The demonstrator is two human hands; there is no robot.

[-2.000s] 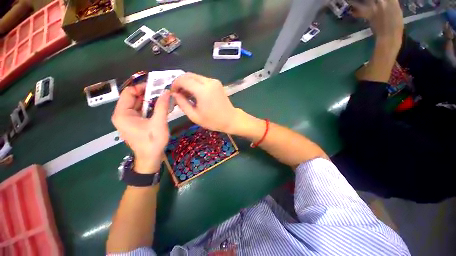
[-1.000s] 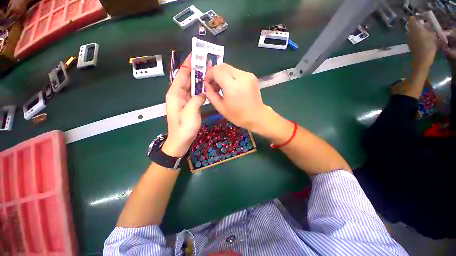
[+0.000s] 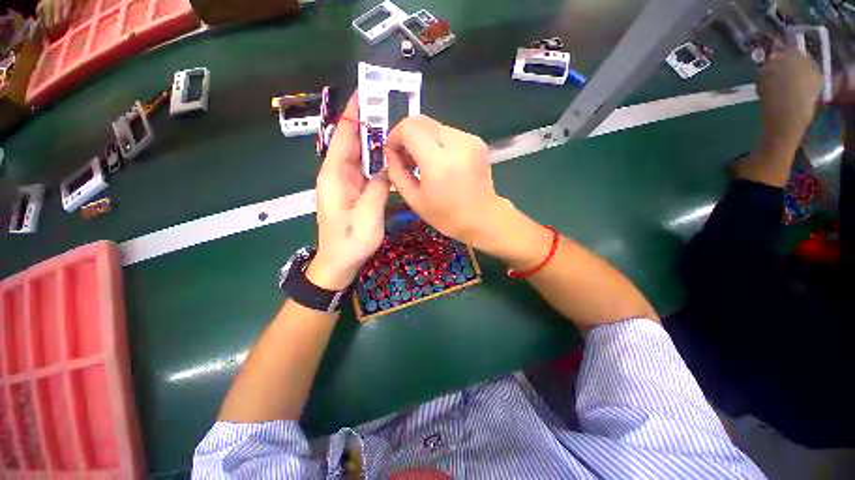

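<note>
A white housing (image 3: pixel 403 81) with a rectangular window stands tilted in my left hand (image 3: pixel 352 202), held by its left side and lower end. Small dark blue and red parts show in its lower left cells, and a red wire runs at its left edge. My right hand (image 3: pixel 442 173) has its thumb and fingertips pinched together at the housing's lower part; whether a small part is between them is hidden. Below the hands a shallow brown parts box (image 3: pixel 420 302) holds many red and blue-black pieces.
Several housings (image 3: pixel 190 91) lie on the dark green belt beyond a pale metal rail (image 3: pixel 220 217). A pink-red compartment tray (image 3: pixel 66 361) lies at left, another (image 3: pixel 112 33) beyond the belt. A grey diagonal post (image 3: pixel 623 70) rises at right. Another person's arm (image 3: pixel 783 112) is at far right.
The view has swung left, so belt and box sit further right. My left hand has turned the housing more upright since the oldest frame. My right fingertips stay at it.
</note>
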